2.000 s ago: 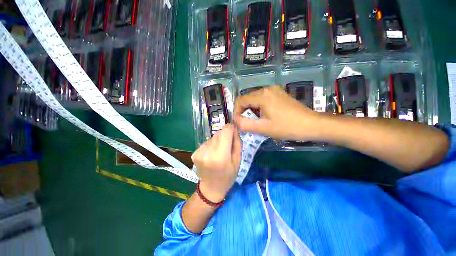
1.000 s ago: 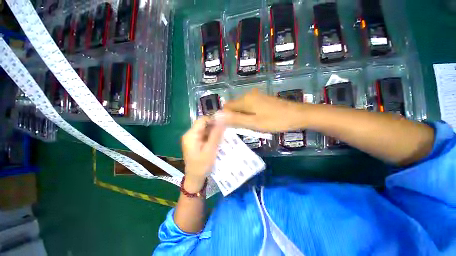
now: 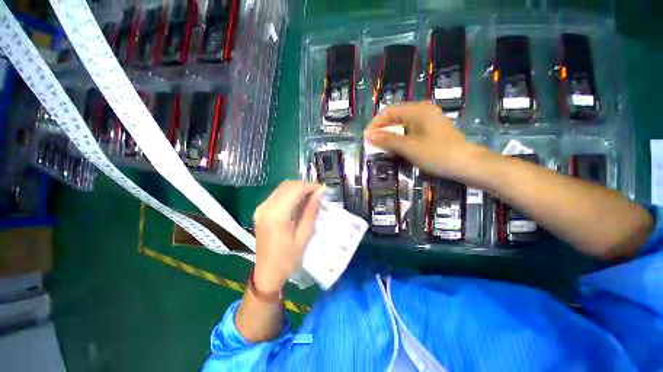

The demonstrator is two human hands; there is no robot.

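My left hand (image 3: 280,225) is shut on the printed label strip (image 3: 336,243). Its folded end sticks out to the right of the fingers, and two long white ribbons run to the upper left. My right hand (image 3: 407,134) is above the tray, with finger and thumb together at a small white piece; whether it is a loose label I cannot tell. Phones with open backs sit in two rows in the clear blister tray (image 3: 465,131). A front-row phone (image 3: 383,192) lies just below my right hand. My right forearm partly covers front-row phones at the right.
A tray stack (image 3: 251,123) with red-edged phones stands at the left. A white sheet (image 3: 656,171) is at the right edge. The green floor with yellow-black tape (image 3: 182,269) shows at lower left, beside a brown box (image 3: 27,263) and blue shelving.
My hands have moved apart; my right hand has moved away from the strip and over the tray. My left hand still holds the strip. The tray appears lower in view.
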